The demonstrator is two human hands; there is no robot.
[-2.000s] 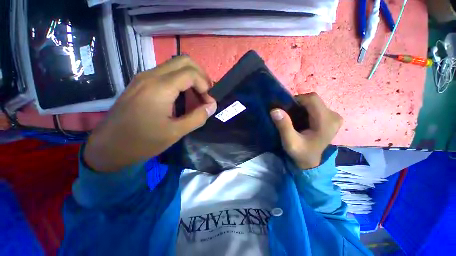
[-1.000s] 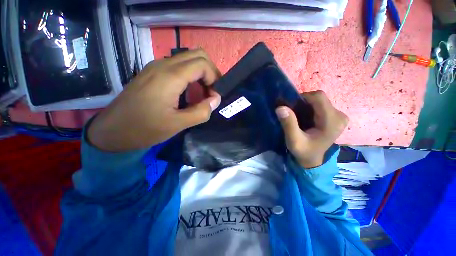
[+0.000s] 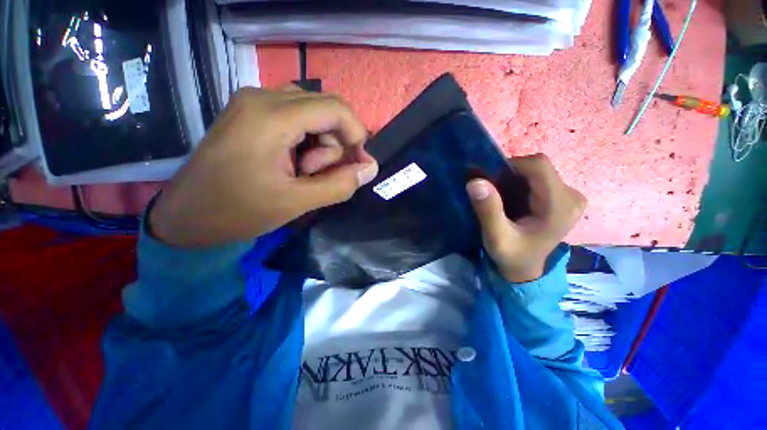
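A black glossy tablet [image 3: 437, 189] is held tilted above my lap, one corner pointing up over the mat's front part. A small white barcode label [image 3: 400, 180] is on its face, and a dark-grey strip runs along its upper left edge. My left hand [image 3: 269, 164] has thumb and index finger pinched at that edge, left of the label; what lies between the fingertips is mostly hidden. My right hand [image 3: 526, 218] grips the tablet's right edge, thumb on the face and fingers behind it.
Tablets [image 3: 109, 84] with white foam sheets are stacked at left. Another foam-layered stack [image 3: 404, 29] lies at the back of the salmon mat [image 3: 622, 185]. Blue-handled cutters [image 3: 623, 34], a thin white stick, an orange screwdriver [image 3: 694, 104] and a white cable [image 3: 747, 113] lie at right. White strips [image 3: 593, 306] are below right.
The tablet has moved slightly up and right in view. The left hand's fingertips have shifted a little along the edge area, its fingers more curled. The right hand keeps its grip.
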